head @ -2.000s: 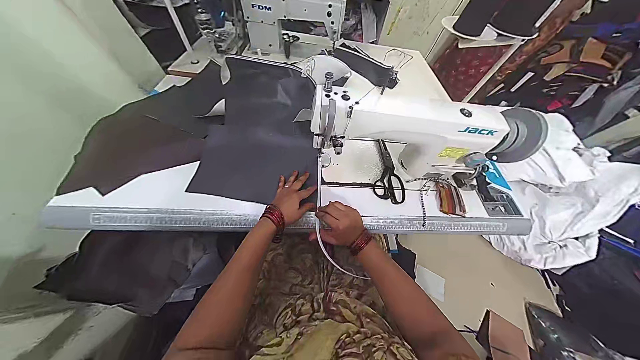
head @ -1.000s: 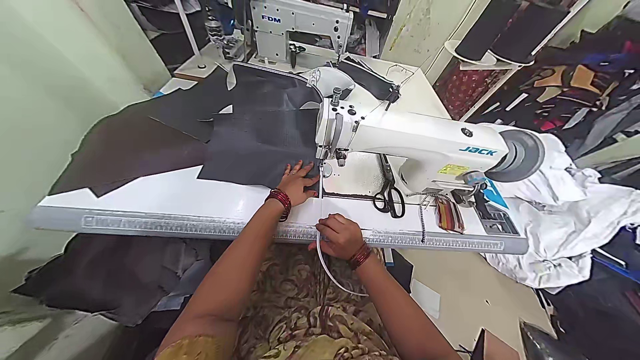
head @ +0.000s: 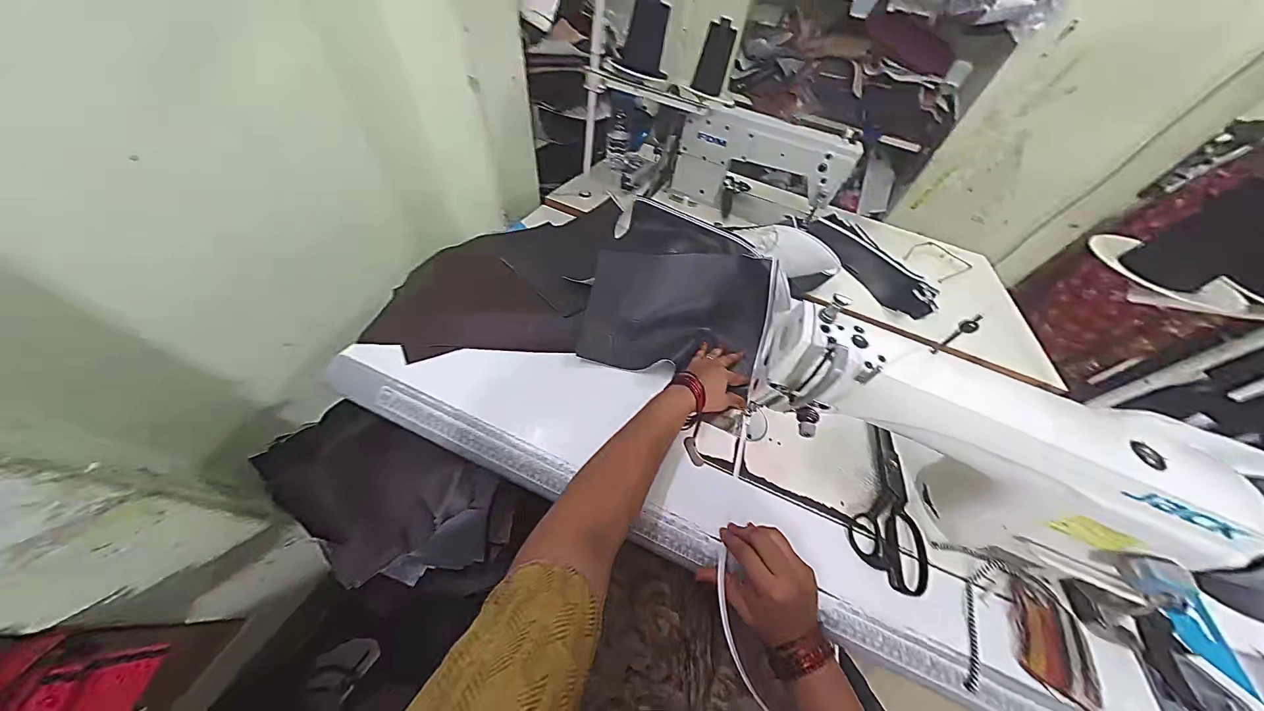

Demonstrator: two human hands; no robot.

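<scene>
My left hand (head: 716, 377) rests, fingers spread, on the near right corner of a dark grey leather-like sheet (head: 657, 306), beside the needle area of a white Jack sewing machine (head: 997, 425). A narrow white strip (head: 729, 622) hangs at the table's front edge, and my right hand (head: 775, 583) pinches it between thumb and fingers. More of the white strip runs from the needle area towards me. Whether the strip lies joined to the sheet under the presser foot is hidden by the machine head. Black-handled scissors (head: 894, 538) lie on the machine bed, right of the needle.
Brown and dark sheets (head: 484, 296) spread over the table's left part, and more dark material (head: 370, 494) hangs below its edge. Behind stands a second white sewing machine (head: 760, 148). Thread bundles (head: 1052, 637) lie at the right. A ruler tape (head: 474, 439) runs along the front edge.
The dark sheet and my left hand have moved away from the table's front edge, along the needle area. My right hand keeps its pinch on the white strip. The view has swung left.
</scene>
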